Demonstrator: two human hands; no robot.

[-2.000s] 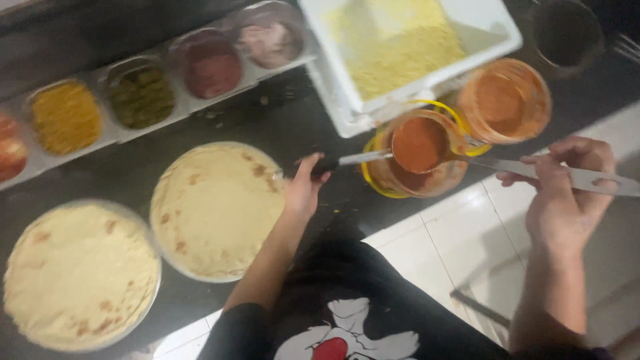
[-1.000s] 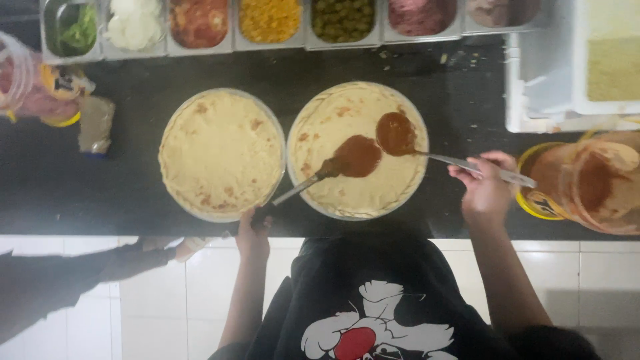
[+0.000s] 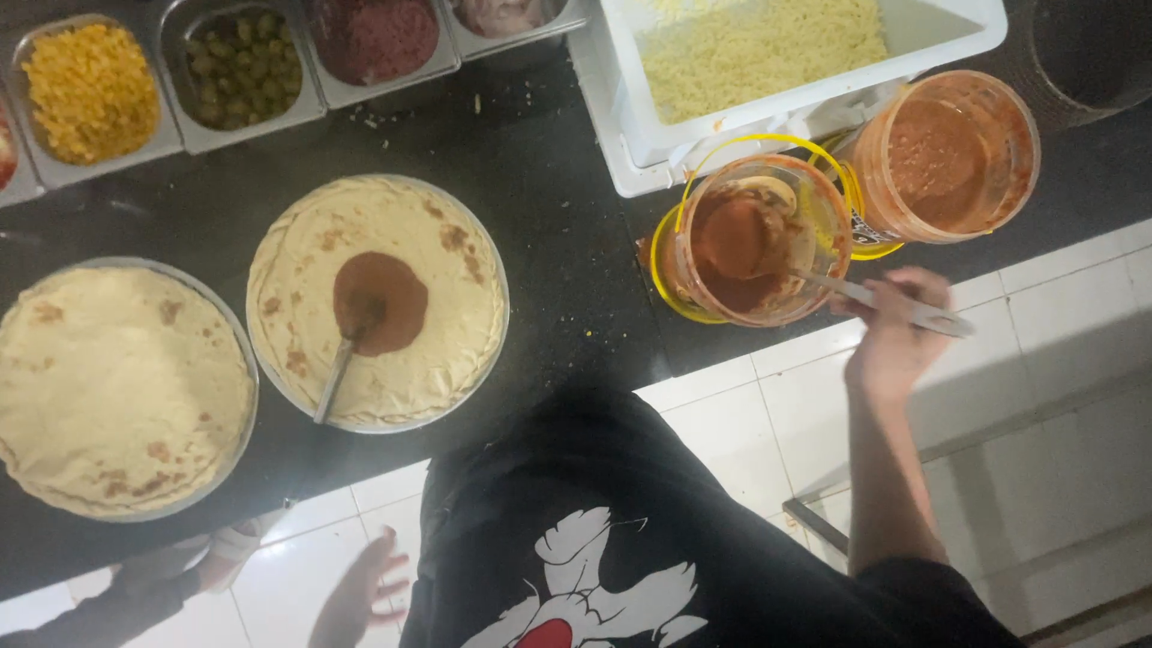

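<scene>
My right hand [image 3: 895,333] grips the handle of a metal ladle [image 3: 909,310], whose bowl is down in the red sauce of a clear plastic bucket [image 3: 767,306] with a yellow handle. Below the worktop's front edge, my left hand [image 3: 369,580] is held with its fingers apart and nothing in it. A pool of red sauce [image 3: 396,310] lies at the middle of a pizza base [image 3: 432,378] on a round pan. A spoon or second ladle [image 3: 333,382] rests with its head in that sauce, its handle over the pan's rim. Left of it sits a plain pizza base [image 3: 117,387].
Metal tubs of corn [image 3: 90,90], green olives [image 3: 241,72], pinkish minced topping [image 3: 387,40] and pale meat [image 3: 504,13] line the back. A white bin of shredded cheese [image 3: 765,58] stands beside another sauce bucket [image 3: 945,171]. Another person's forearm [image 3: 166,576] shows at lower left.
One second ago both hands held utensils over the right pizza base. Since then my left hand has let go of its utensil, and my right has moved the ladle to the bucket. The view has shifted right.
</scene>
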